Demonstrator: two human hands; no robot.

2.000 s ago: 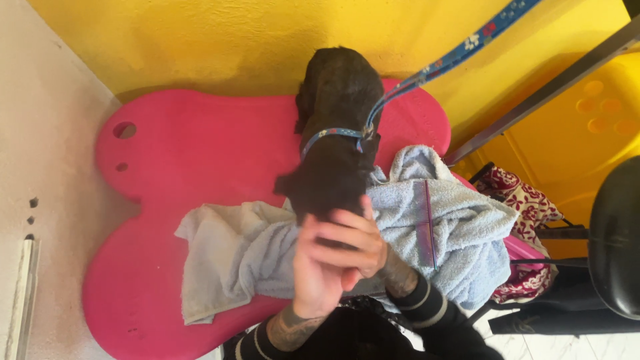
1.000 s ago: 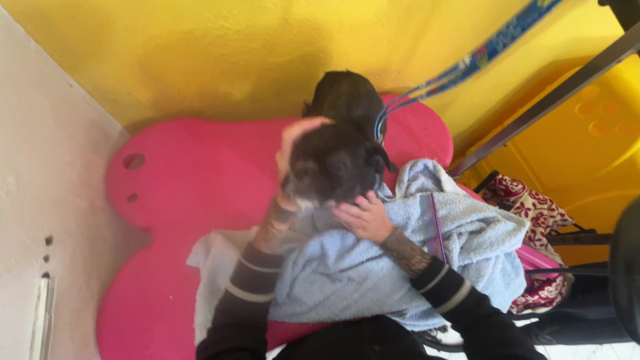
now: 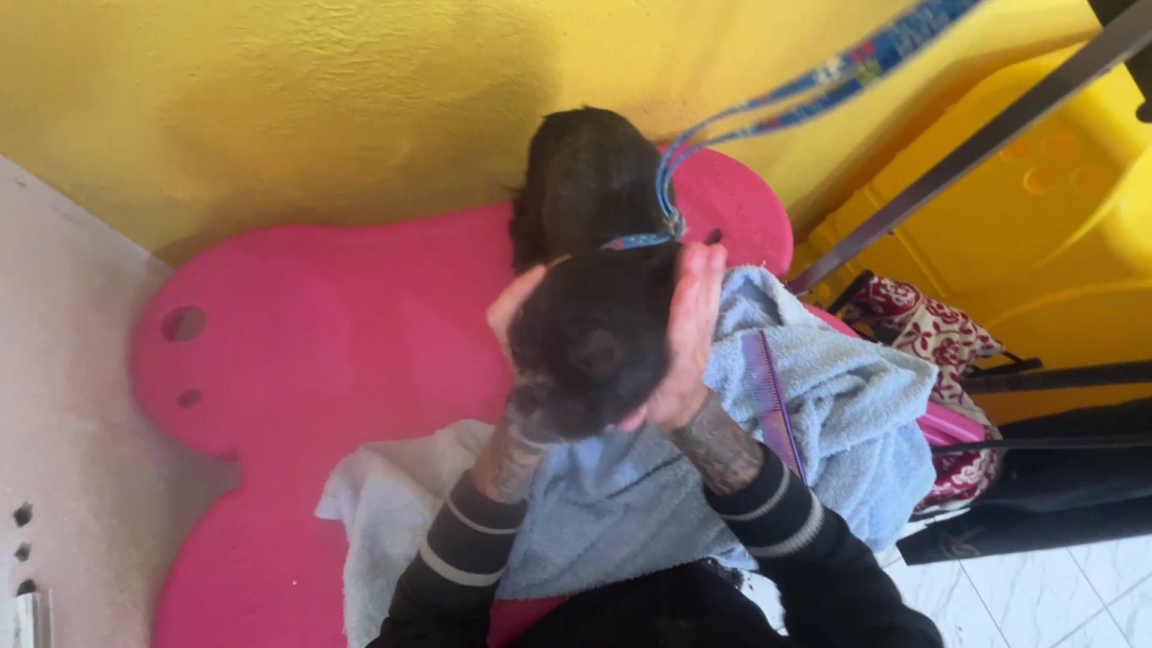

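A small black dog [image 3: 589,180] sits on a pink bone-shaped table [image 3: 360,315] against the yellow wall, wearing a blue patterned collar [image 3: 637,241]. Its head [image 3: 589,337] is cupped between my hands. My left hand [image 3: 517,310] lies along the left side of the head, partly hidden behind it. On the other side my right hand [image 3: 688,337] presses flat with its fingers pointing up. A blue patterned leash [image 3: 792,99] rises from the collar to the upper right. Beside my right forearm a purple metal comb [image 3: 772,396] rests on a light blue towel [image 3: 837,396].
A white cloth [image 3: 405,495] lies on the table left of my left forearm. A grey metal bar [image 3: 972,148] slants across the right side, before a yellow plastic panel [image 3: 1044,216]. Red and white patterned fabric [image 3: 936,337] hangs right of the towel. A pale wall [image 3: 63,360] borders the left.
My hands were together in front of the dog's muzzle two seconds ago; they have moved apart to both sides of its head. Since one second ago, my right hand has moved up along the head.
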